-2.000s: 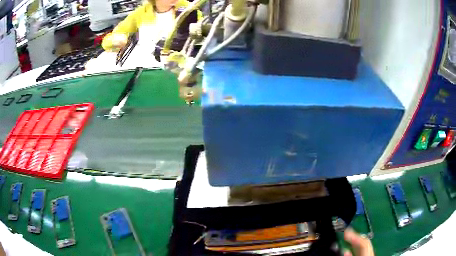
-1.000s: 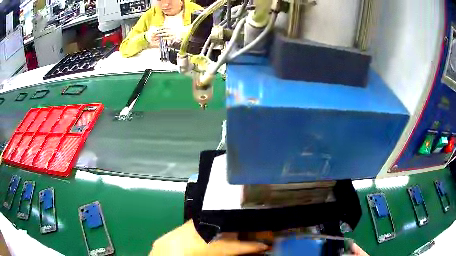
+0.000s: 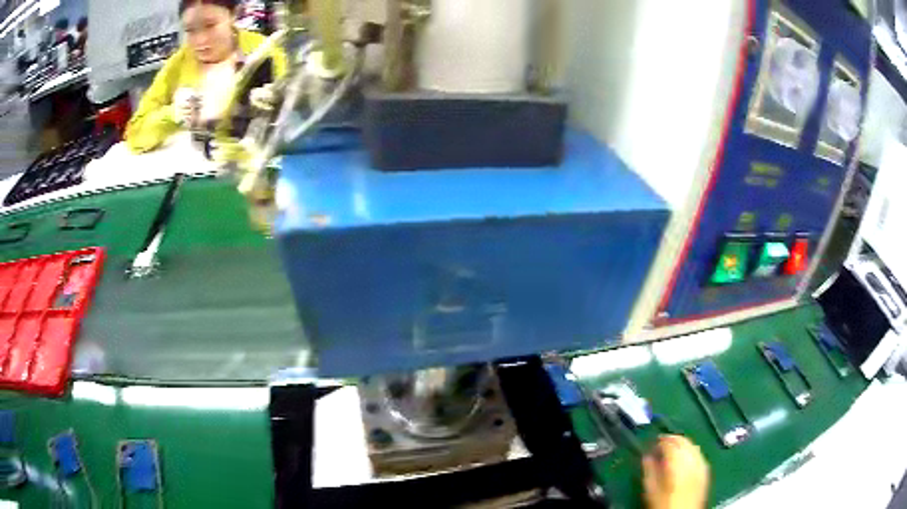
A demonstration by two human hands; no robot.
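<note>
My right hand [image 3: 676, 471] is at the lower right, partly cut off by the lower edge. Its fingers are on the near end of a blurred, tilted phone middle frame [image 3: 609, 418] with blue and white patches. My left hand is out of the picture. The press's blue head housing [image 3: 477, 278] fills the centre. Below it shows the metal lower tooling [image 3: 438, 423] with a round centre, inside a black angular base [image 3: 293, 437] with a white area. The nest in front of it is out of view.
More frames with blue film lie on the green surface, right [image 3: 714, 388] and left [image 3: 139, 467]. A red tray [image 3: 45, 318] and a black-handled tool [image 3: 159, 224] lie on the belt. The control panel [image 3: 766, 189] stands right. A person in yellow sits across the line.
The view has swung right. My left hand has left the picture. My right hand and a frame have moved from in front of the press to its right side.
</note>
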